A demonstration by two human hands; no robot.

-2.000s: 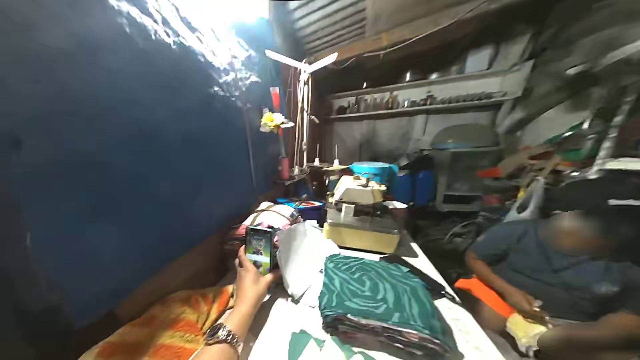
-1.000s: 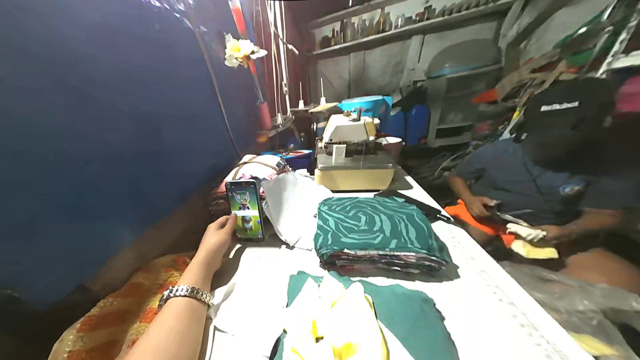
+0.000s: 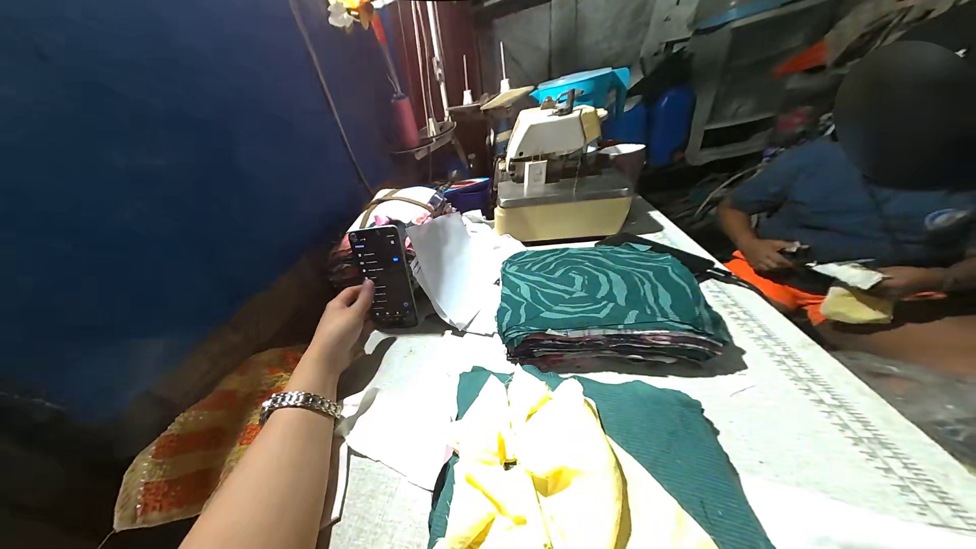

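Note:
My left hand (image 3: 347, 324), with a metal watch band at the wrist, is at a smartphone (image 3: 383, 276) that stands nearly upright; the thumb lies at the lit screen's left edge. Whether the fingers grip it from behind is hidden. White paper (image 3: 450, 267) leans beside the phone. Right of it lies a stack of folded fabric pieces (image 3: 610, 297), green patterned on top. Nearer are a yellow cloth (image 3: 564, 465) and a green cloth (image 3: 663, 427), the yellow one on top. My right hand is out of view.
A sewing machine (image 3: 564, 175) stands at the back of the table (image 3: 785, 396). A wrapped bundle (image 3: 400, 202) sits behind the phone, by the blue wall (image 3: 175, 191). On the right sits a person (image 3: 862, 206) holding light cloth. An orange checked cloth (image 3: 206, 435) lies low at left.
The phone's screen has changed from a bright picture to a dark list. My left hand stays at the phone. The view has moved closer to the table.

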